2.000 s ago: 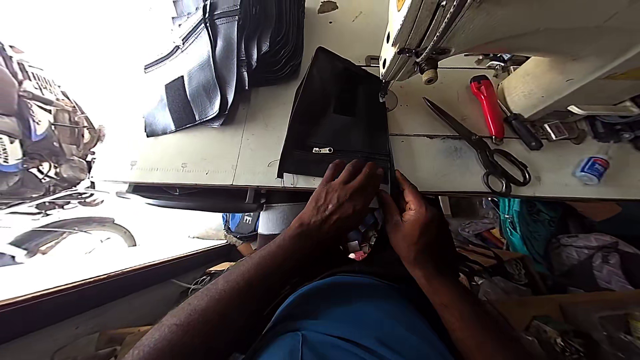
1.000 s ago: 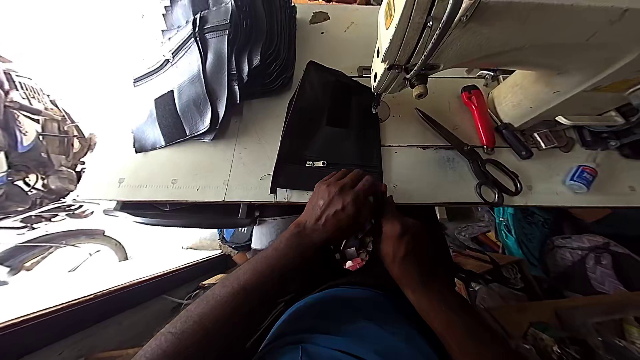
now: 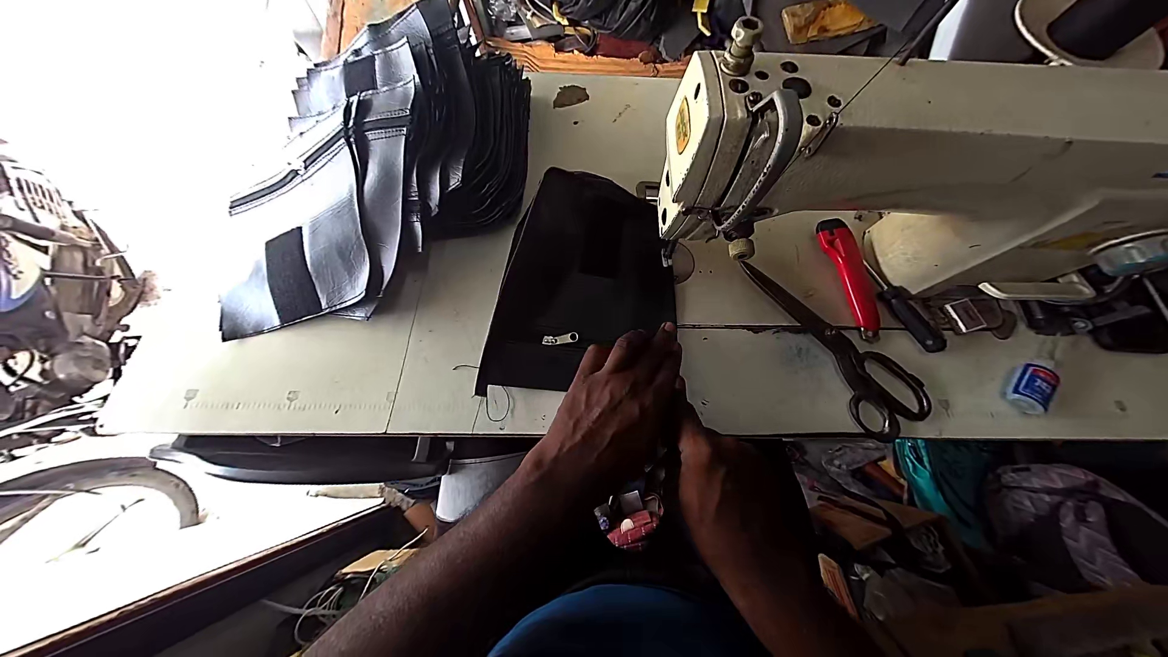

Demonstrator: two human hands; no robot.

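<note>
A black zippered pouch panel [image 3: 584,265] lies on the pale sewing table, its right edge by the needle and presser foot of an industrial sewing machine [image 3: 730,155]. A silver zipper pull [image 3: 560,338] shows near its lower edge. My left hand [image 3: 611,411] rests on the panel's lower right corner, fingers close together. Just right of it, at the table's front edge, is my right hand [image 3: 721,474]; its fingertips are hidden, and dark material shows between the hands. Whether it pinches that material I cannot tell.
A stack of black zippered pieces [image 3: 383,164] stands at the back left. Right of the needle lie metal scissors [image 3: 839,356], a red-handled cutter [image 3: 849,274], a black-handled screwdriver [image 3: 912,315] and a small blue-labelled bottle [image 3: 1033,387]. The machine arm overhangs the back right.
The panel's lower end has swung slightly left at the table's front between the first frame and now. Both hands remain at its lower right corner.
</note>
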